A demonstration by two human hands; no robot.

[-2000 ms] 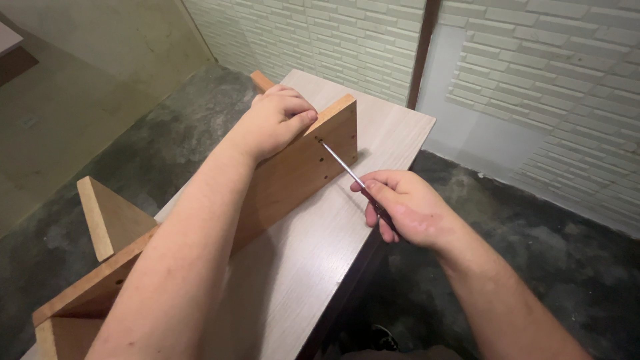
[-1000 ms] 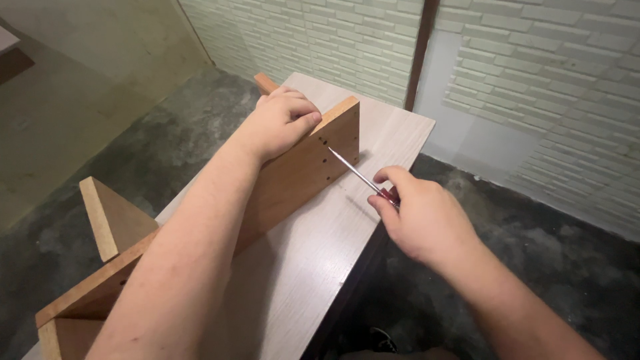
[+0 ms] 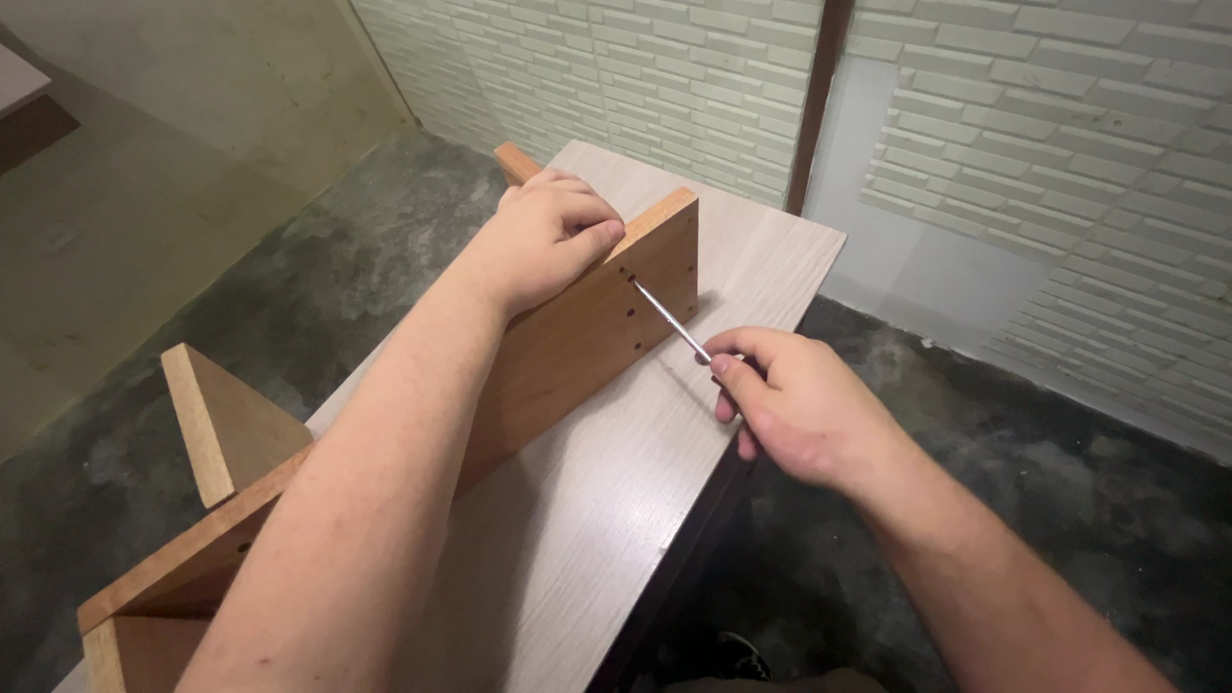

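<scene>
A long wooden board (image 3: 568,356) stands on its edge on a pale wood-grain tabletop (image 3: 597,481), part of a joined wooden piece. My left hand (image 3: 558,236) rests over the board's top edge, its fingers gripping round to the far side, where they are partly hidden. A screwdriver (image 3: 674,322) with a metal shaft is in my right hand (image 3: 784,404), its handle mostly covered by the fingers. Its tip meets the board's face at one of several small dark holes, just below my left thumb.
Shorter wooden boards (image 3: 236,419) join the long board at the lower left, and the end of another (image 3: 515,164) shows past my left hand. The tabletop's right edge runs beside my right hand. A textured brick-pattern wall (image 3: 654,77) stands behind; dark floor (image 3: 962,500) surrounds the table.
My right hand has shifted its grip and turned on the screwdriver, while the tip has stayed near the same holes. My left hand has kept its place on the board.
</scene>
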